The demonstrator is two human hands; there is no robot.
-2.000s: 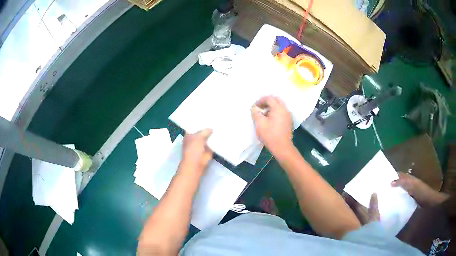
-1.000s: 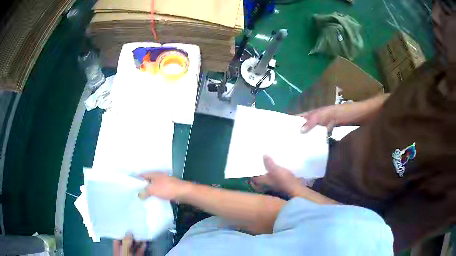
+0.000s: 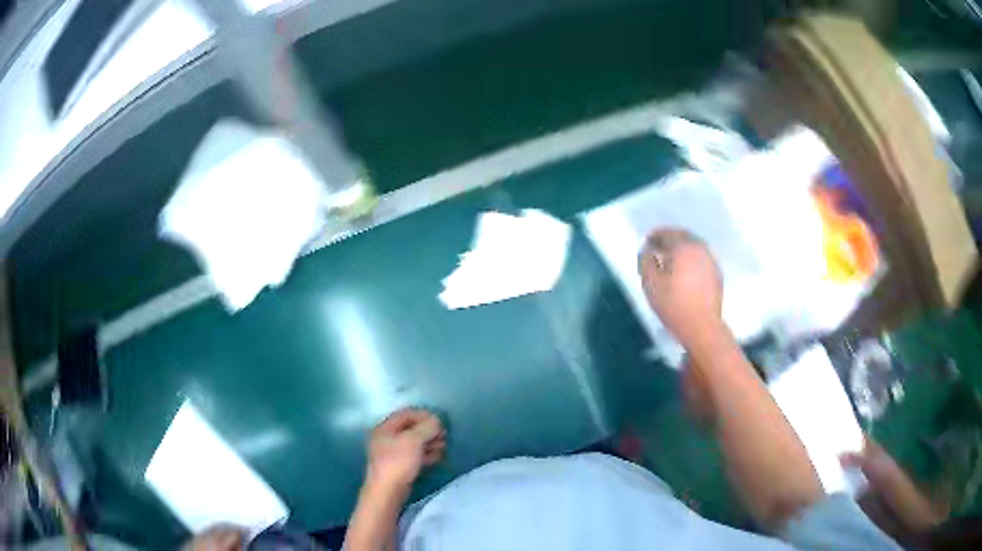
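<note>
The frame is blurred. My left hand [image 3: 407, 443] is low over the green bench [image 3: 323, 377], its fingers curled, with nothing visible in it. My right hand [image 3: 683, 278] is on a pale greyish-white sheet [image 3: 716, 221] lying on the white stack [image 3: 791, 178]. Its fingers are curled; whether they grip the sheet is hidden. A small pile of irregular white pieces [image 3: 515, 258] lies on the bench between and beyond my hands. An orange and purple tape dispenser [image 3: 845, 231] sits at the stack's far right.
More white sheets [image 3: 246, 210] lie by the grey post [image 3: 291, 97] at upper left. A white sheet [image 3: 210, 468] is at lower left beside another person's hand [image 3: 219, 539]. Another hand [image 3: 888, 481] touches a white sheet [image 3: 816, 404] at right. Brown cartons [image 3: 899, 140] stand beyond the stack.
The view has swung left, so the stack now appears at the right. My left hand has come away from the pale sheet that both hands held; the sheet now appears on the stack under my right hand.
</note>
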